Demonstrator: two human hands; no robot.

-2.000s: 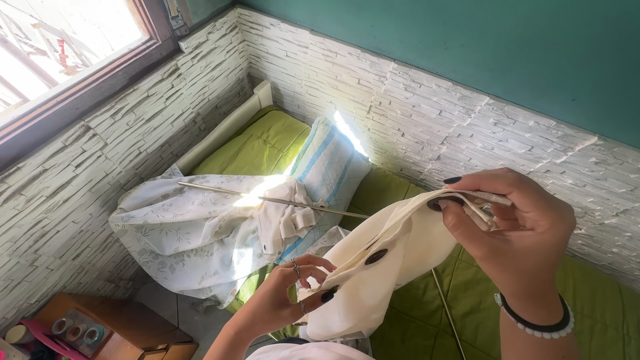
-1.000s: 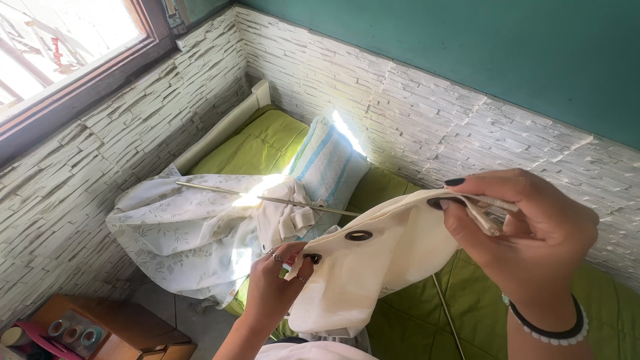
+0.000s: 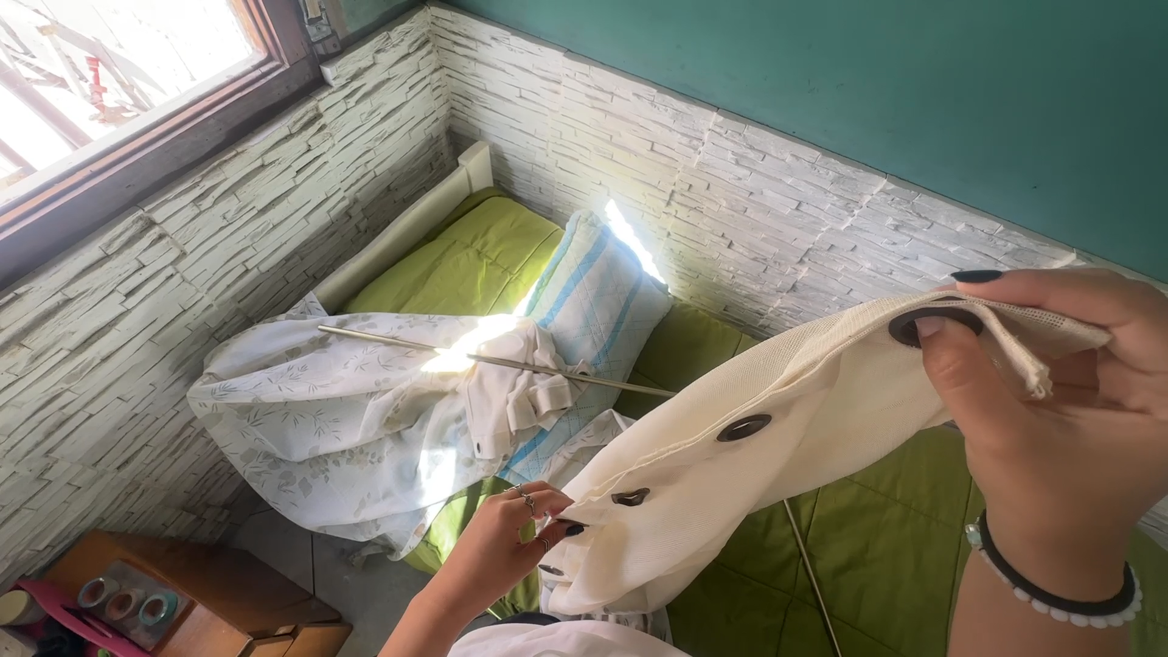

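Observation:
A cream grommet curtain [image 3: 785, 420] stretches between my two hands, with several dark eyelets along its top edge. My right hand [image 3: 1049, 392] grips the edge at one end, thumb on a dark eyelet [image 3: 935, 326]. At the lower left, my left hand [image 3: 511, 538] pinches the same edge between thumb and fingers, near a smaller-looking eyelet [image 3: 630, 497]. Behind, a thin metal curtain rod [image 3: 420, 345] lies across a white leaf-patterned curtain [image 3: 338, 438] with a gathered cream top. A second thin rod [image 3: 810, 575] lies on the green bedspread below the held curtain.
A bed with a green quilted bedspread [image 3: 438, 265] stands in the corner against white stone-textured walls [image 3: 776, 210]. On it rests a blue-and-white striped pillow [image 3: 598, 301]. A wooden cabinet [image 3: 219, 584] holding small round containers is at lower left, below a wood-framed window [image 3: 155, 109].
My right hand has moved to the right with its end of the curtain. The curtain is spread longer between my hands, and more of its eyelets show.

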